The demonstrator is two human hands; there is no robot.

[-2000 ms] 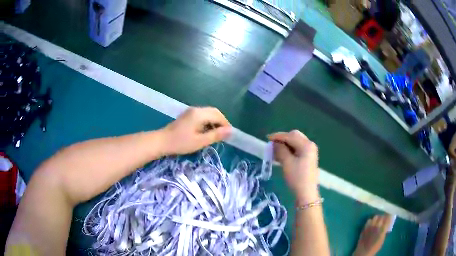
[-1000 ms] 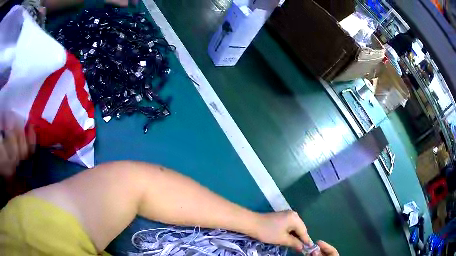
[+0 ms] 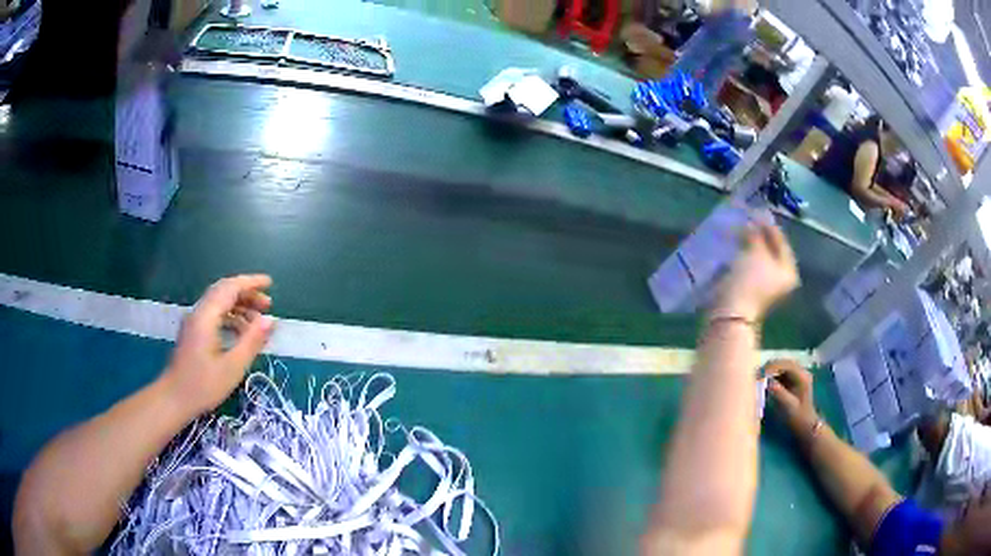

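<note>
The pale heap of wrist straps (image 3: 315, 489) lies on the blue-green bench at the lower left. My left hand (image 3: 226, 331) is above the heap's back left side, fingers curled apart, with nothing visible in it. My right hand (image 3: 764, 266) is stretched far right over the belt, blurred, at the top of a pale retail box (image 3: 687, 266). It covers part of that box; whether it holds a strap or grips the box cannot be told.
Another retail box (image 3: 147, 168) stands on the dark green belt (image 3: 435, 217) at the left. Blue-wrapped items (image 3: 674, 98) and a metal frame (image 3: 288, 49) lie beyond. A neighbour's hand (image 3: 791, 389) with a small white item is at the right, near stacked boxes (image 3: 897, 364).
The view has swung right; the cables and plastic bag have left it. My hands, earlier together, are now wide apart, the right one reaching to a box over the belt.
</note>
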